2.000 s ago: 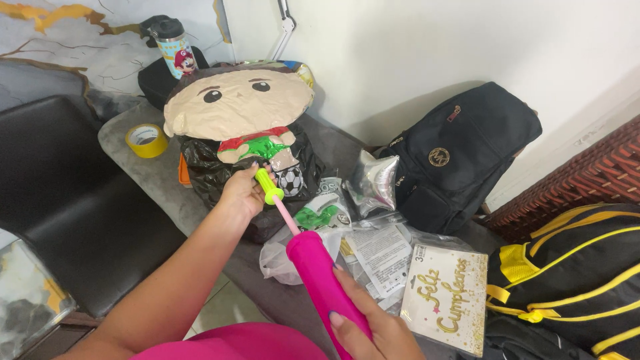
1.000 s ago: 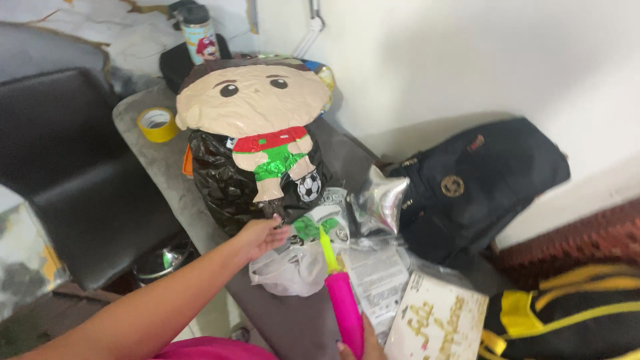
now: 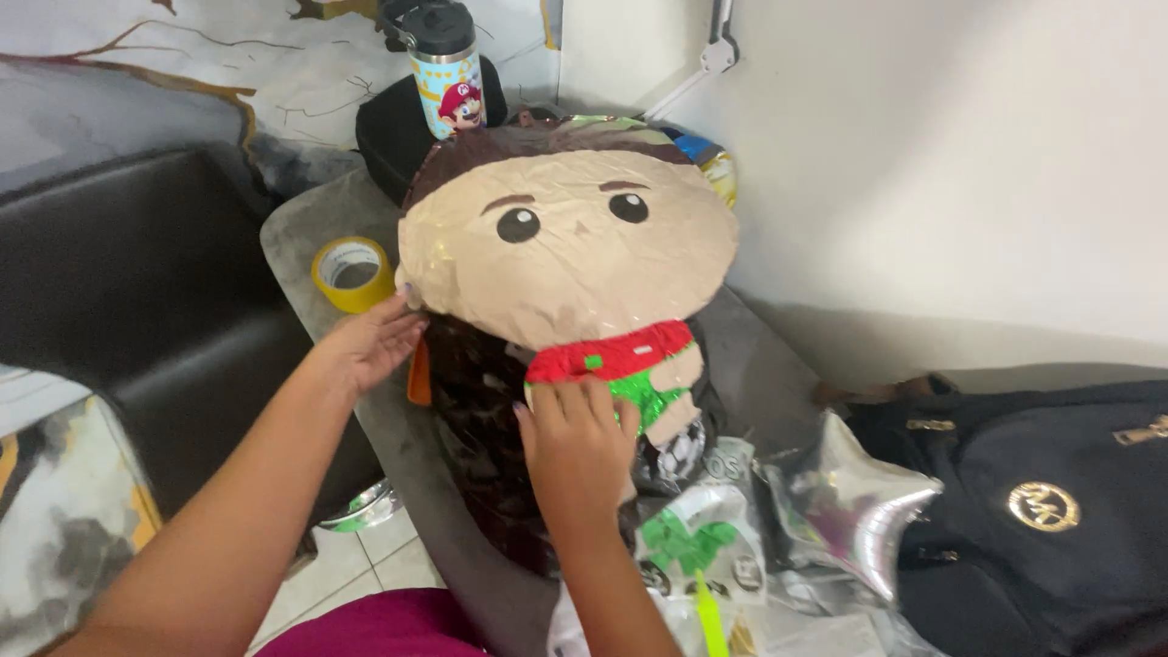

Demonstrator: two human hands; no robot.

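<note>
A foil balloon shaped like a boy footballer [image 3: 570,246] lies over a black plastic-like bundle [image 3: 484,438]. At the lower left edge of its head, my left hand [image 3: 374,342] touches the foil with its fingertips. My right hand [image 3: 577,433] rests on the balloon's red and green body, fingers bent; whether it pinches the foil is hidden. Below it are a clear packet with green pieces [image 3: 689,538] and the yellow-green nozzle of the hand pump [image 3: 710,616]. A silver star balloon [image 3: 862,502] lies to the right.
A roll of yellow tape [image 3: 352,274] lies on the grey bench [image 3: 301,219]. Behind stands a tumbler [image 3: 447,78] beside a black case [image 3: 388,137]. A black chair [image 3: 137,310] is at left, a black backpack [image 3: 985,474] at right, and a white wall [image 3: 894,182] behind.
The pink pump has left my right hand, and that hand has moved onto the balloon's body. My left hand has moved up to the edge of the balloon's head. The view is closer.
</note>
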